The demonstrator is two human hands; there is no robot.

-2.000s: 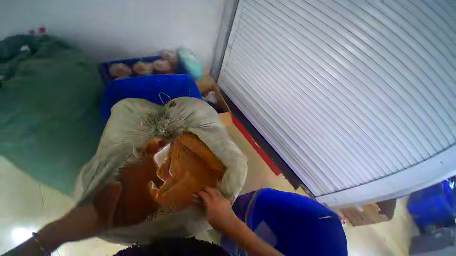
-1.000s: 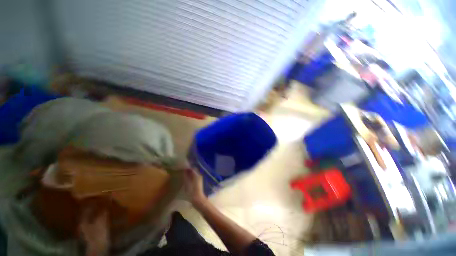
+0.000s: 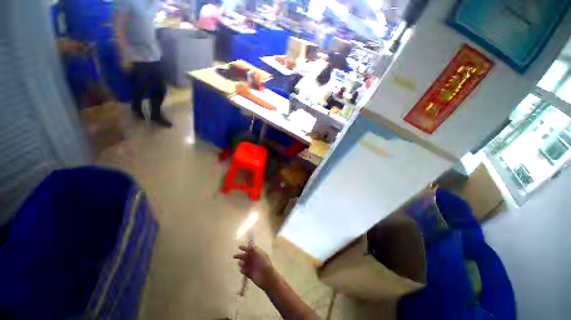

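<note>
My right hand [image 3: 255, 265] is at the lower middle, over the tiled floor, with its forearm running to the bottom edge. Its fingers are curled around a slim thing [image 3: 243, 287], string or a small tool, which shows above and below the fingers; it is too blurred to name. The deep blue bin [image 3: 127, 250] with yellowish stripes stands at the lower left, apart from my hand. Its inside is dark, so its contents cannot be told. My left hand is out of the picture.
A red stool [image 3: 245, 169] stands by worktables [image 3: 210, 78]. A person [image 3: 143, 56] stands at the upper left. A white pillar [image 3: 369, 169] is right of centre. An open cardboard box [image 3: 354, 275] and blue tubs [image 3: 451, 262] are at the lower right. The shutter [image 3: 31, 112] is left.
The view has swung right, away from the woven sack and brown pieces. My right hand has left the sack's edge and is over the floor. My left hand has gone from view.
</note>
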